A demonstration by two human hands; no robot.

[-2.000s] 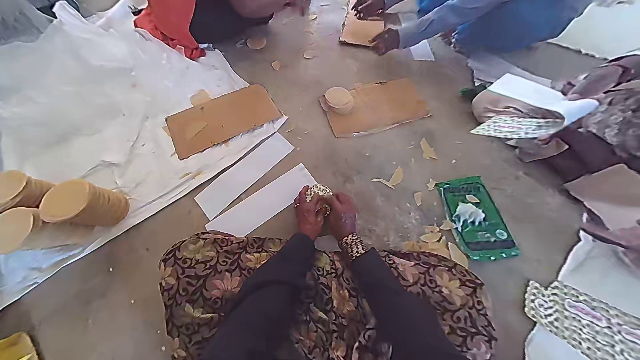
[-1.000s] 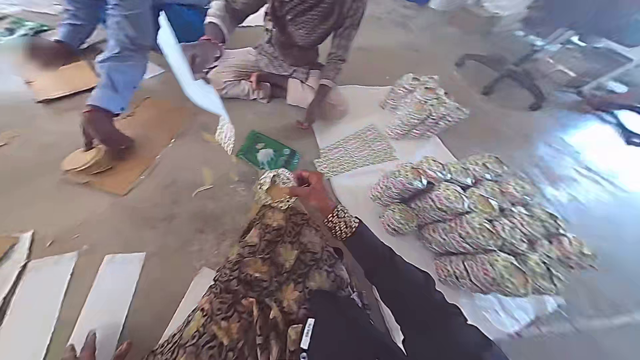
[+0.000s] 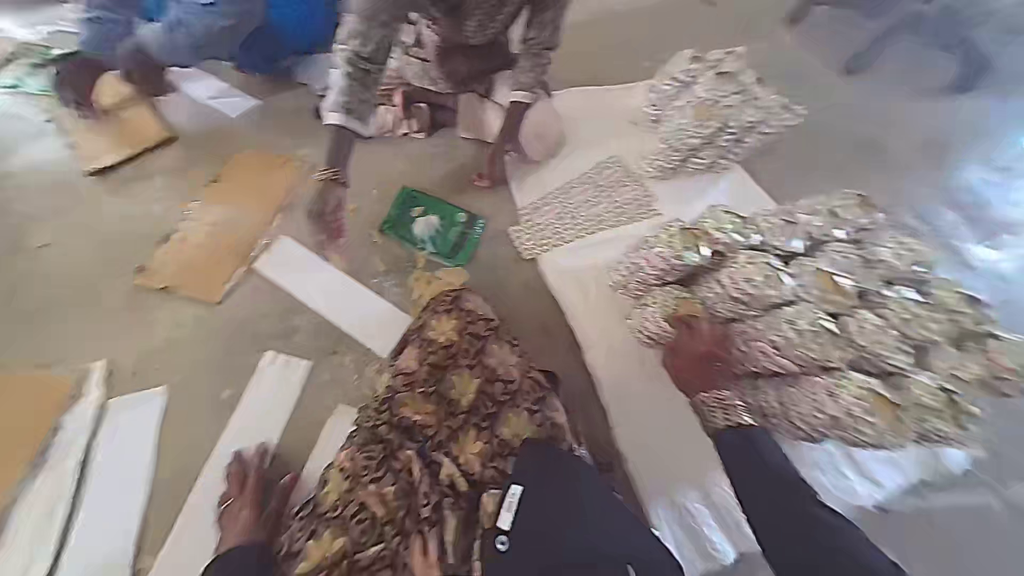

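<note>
My right hand (image 3: 704, 352) is at the left edge of a pile of patterned wrapped packets (image 3: 824, 320), with its fingertips at a small round packet (image 3: 652, 316). Motion blur hides whether the fingers grip that packet. Near the bottom left, my left hand (image 3: 252, 496) rests palm down with fingers spread on a long white paper strip (image 3: 264, 400). Another white strip (image 3: 128, 456) lies left of it, and one more white strip (image 3: 332, 296) lies farther forward. Patterned cloth (image 3: 464, 400) covers my lap between my hands.
A green printed packet (image 3: 432, 226) lies on the floor ahead. Left of it is a brown cardboard sheet (image 3: 220, 228). A person (image 3: 448, 48) sits opposite, one hand reaching toward the forward strip. A patterned wrapper sheet (image 3: 588, 204) lies on white sheeting (image 3: 632, 416). Another person works at the upper left.
My right hand has moved right, from above my lap with a round wrapped packet to the pile. The opposite person's white sheet is lowered from where it was raised.
</note>
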